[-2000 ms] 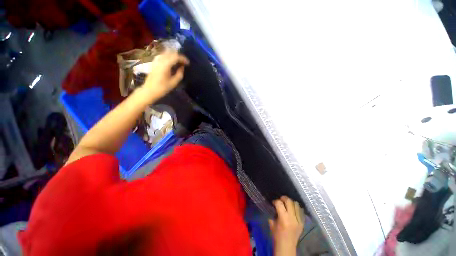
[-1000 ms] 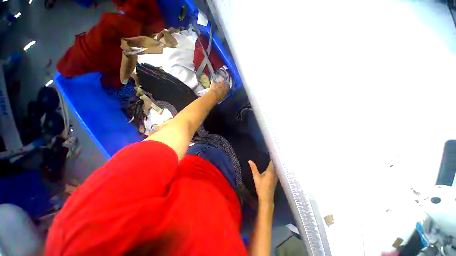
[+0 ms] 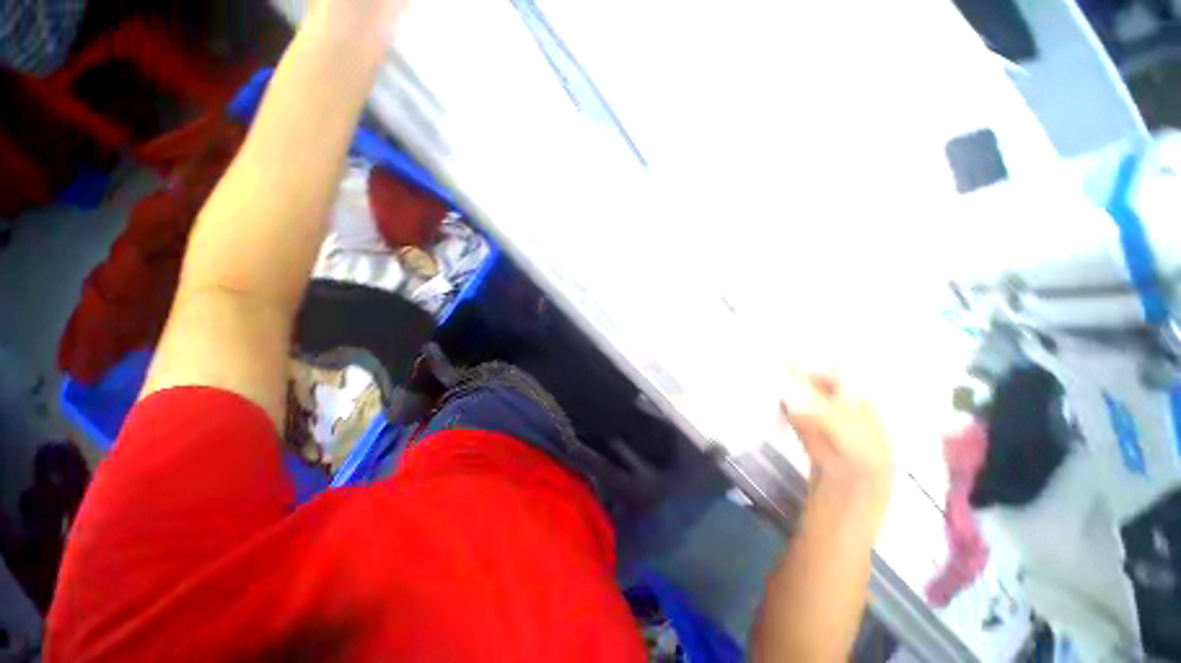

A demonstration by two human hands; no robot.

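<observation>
My left hand (image 3: 356, 16) is at the top edge, over the far left part of the white table (image 3: 674, 220). It is cut off and washed out, so its hold cannot be told. My right hand (image 3: 839, 425) is over the table near its front edge, blurred, with fingers partly bent and apart and nothing visible in it. Dark cloth with a grey-patterned edge (image 3: 516, 378) lies over my lap. A thin blue-grey strip (image 3: 580, 80) lies on the table near the top.
A blue bin (image 3: 93, 412) at left holds white, tan and black cloth, with dark red cloth (image 3: 156, 279) over its far side. The sewing machine (image 3: 1062, 233) stands at right. A pink scrap (image 3: 961, 512) and black scrap (image 3: 1023, 434) lie beneath its arm.
My left hand has left the bin and moved up to the table's far left. My right hand has moved from my lap's side to over the tabletop. The view has shifted right.
</observation>
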